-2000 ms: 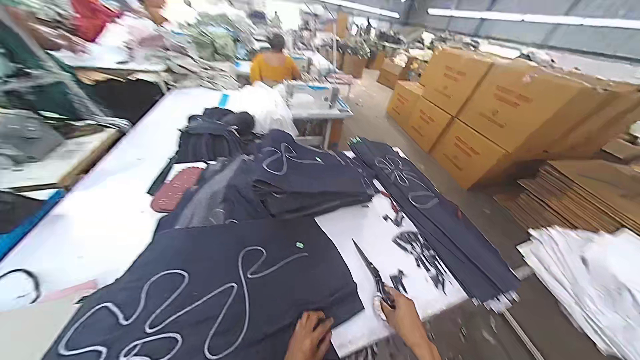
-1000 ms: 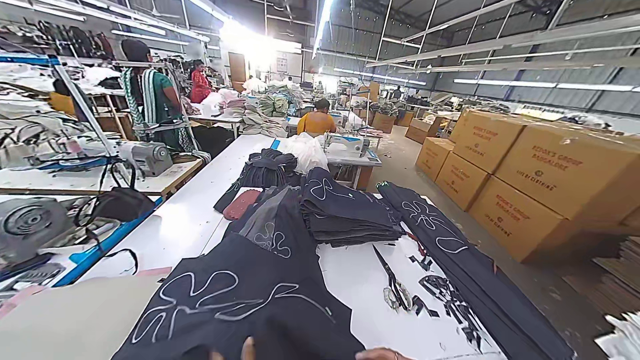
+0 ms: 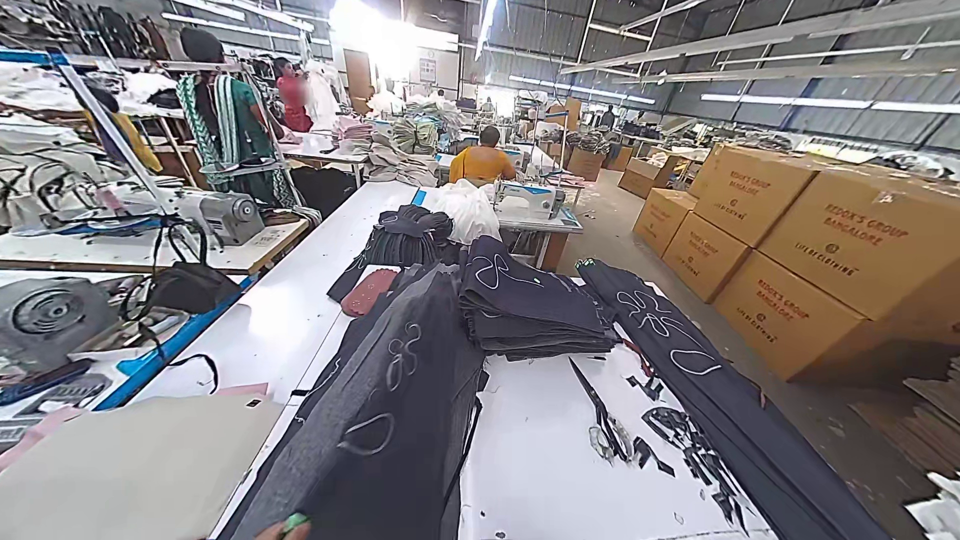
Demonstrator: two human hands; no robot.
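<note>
At the bottom edge, the fingertips of my left hand [image 3: 283, 529] pinch a dark fabric panel [image 3: 390, 450] beside a small green tag [image 3: 295, 520]. Pale looping cord decorates the panel, which lies in long folds. My right hand is out of view. A folded stack of dark panels [image 3: 536, 307] lies beyond, with a reddish oval piece [image 3: 369, 292] and bunched dark cloth [image 3: 412, 234] to its left. Fabric shears [image 3: 604, 420] rest on the white table [image 3: 547, 480], near black scraps [image 3: 697, 450]. Long dark panels with pale cord [image 3: 697, 375] run along the right edge.
Cardboard boxes [image 3: 840, 247] are stacked at the right. A sewing machine [image 3: 529, 199] and a seated person in yellow [image 3: 482, 161] are ahead. At the left are another sewing machine [image 3: 217, 214], a beige sheet [image 3: 142, 465] and a standing person in green [image 3: 240, 127].
My right hand, at the shears' handles two seconds ago, has moved away and left the frame; the shears lie on the table. The near panel, spread flat before, is now folded lengthwise. The view has tilted up.
</note>
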